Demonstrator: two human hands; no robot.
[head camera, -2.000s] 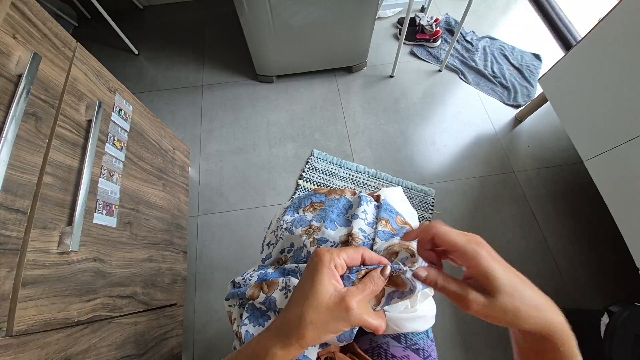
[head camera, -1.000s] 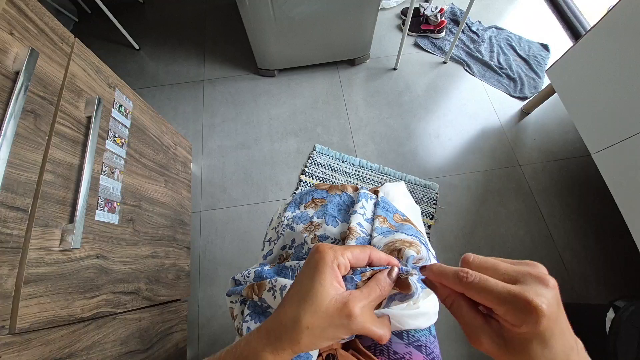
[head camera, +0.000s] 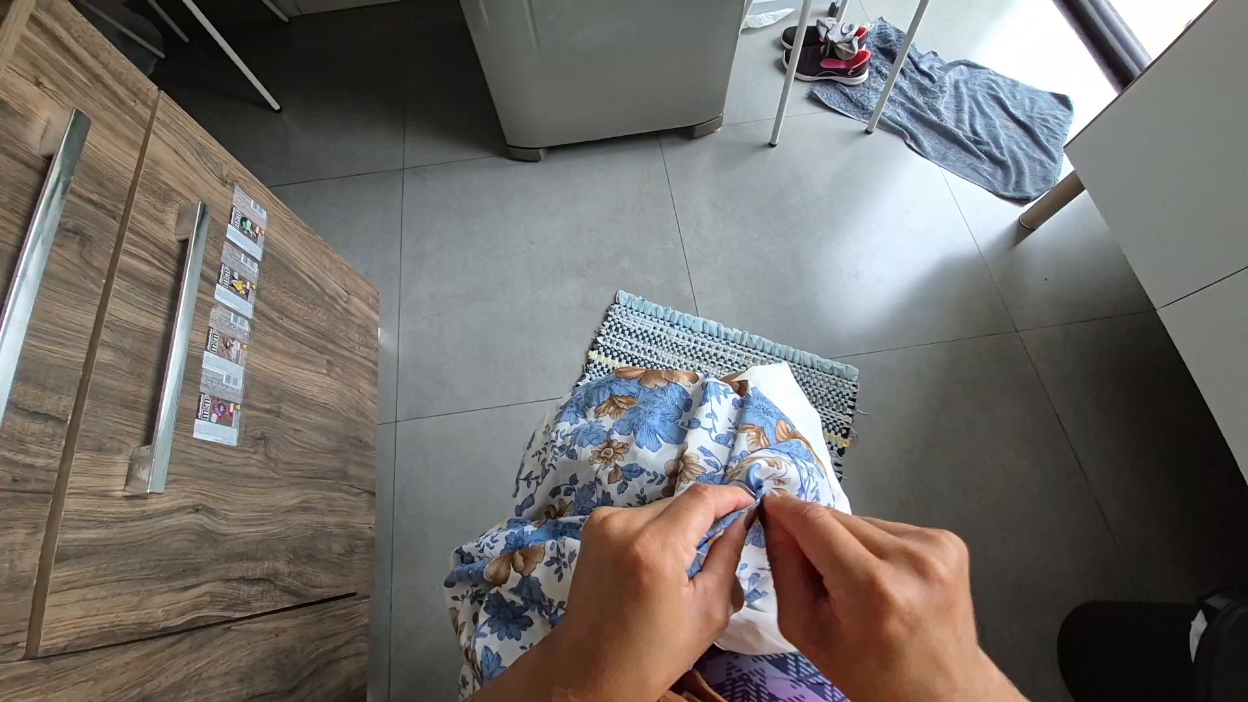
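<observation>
A white fabric (head camera: 643, 419) with blue and brown flowers lies bunched over my lap, with plain white cloth (head camera: 770, 624) showing at its right side. My left hand (head camera: 653, 575) pinches a fold of the floral fabric between thumb and index finger. Close against it, the fingertips of my right hand (head camera: 868, 585) are pressed together at the same fold. Whether a small item such as a needle is between the right fingertips cannot be told. Purple patterned cloth (head camera: 760, 678) shows beneath my hands.
A woven rug (head camera: 721, 336) lies under the fabric on grey tiles. Wooden cabinet doors (head camera: 283, 409) with metal handles stand left. Ahead is a grey appliance (head camera: 604, 68); beyond are shoes (head camera: 829, 63) and a blue-grey towel (head camera: 975, 117). A white cabinet (head camera: 1170, 166) and a black object (head camera: 1141, 643) are right.
My right hand, apart from the left with fingers spread two seconds ago, has come in to the left hand at the pinched fold. My left hand keeps its pinch on the fabric.
</observation>
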